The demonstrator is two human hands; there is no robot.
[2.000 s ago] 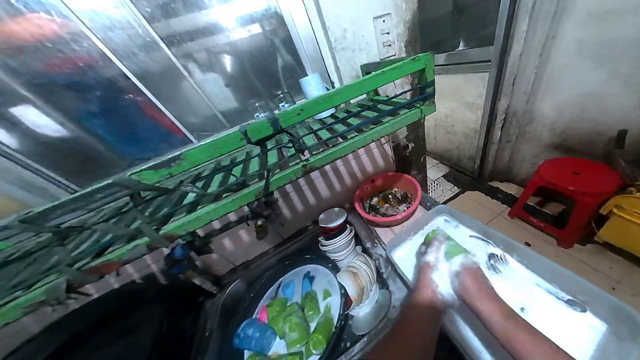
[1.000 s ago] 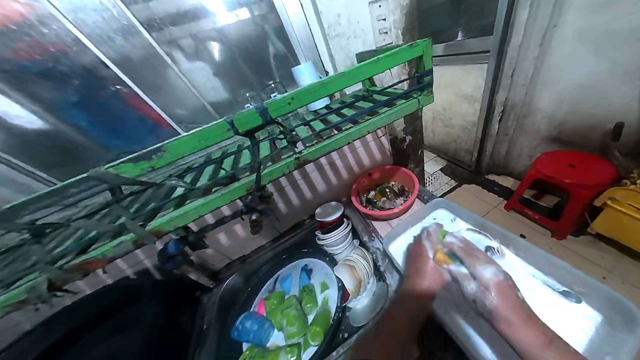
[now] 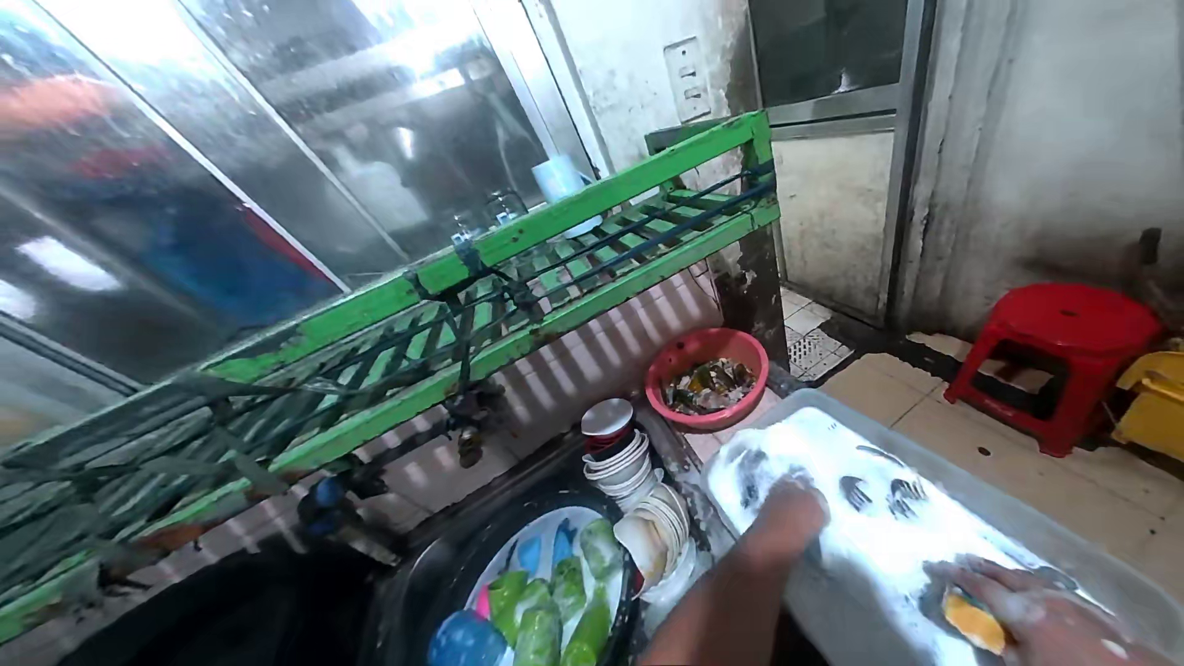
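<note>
A grey plastic tub [image 3: 934,499] full of white suds stands at the lower right. My left hand [image 3: 791,499] reaches into the foam near the tub's left end, its fingers hidden by suds. Toward the near right, my right hand [image 3: 1027,601] holds a yellow sponge [image 3: 973,622] at the foam's surface. Dark utensil parts [image 3: 905,495] poke through the suds between the hands. Left of the tub, stacked white bowls [image 3: 622,467] and plates [image 3: 659,532] stand beside a black basin [image 3: 444,564], which holds soapy green cups [image 3: 539,629] and a blue one [image 3: 465,638].
A red basin [image 3: 708,421] of food scraps sits behind the tub. The green slatted rack [image 3: 518,342] runs above the taps [image 3: 470,444], bearing a light blue mug [image 3: 560,180] and glasses. On the right are a red plastic stool [image 3: 1064,319] and a yellow container [image 3: 1156,398].
The hands were together over the tub around a green item; now they are apart, the right one nearer the tub's near right side with the sponge. The green item is no longer visible in them.
</note>
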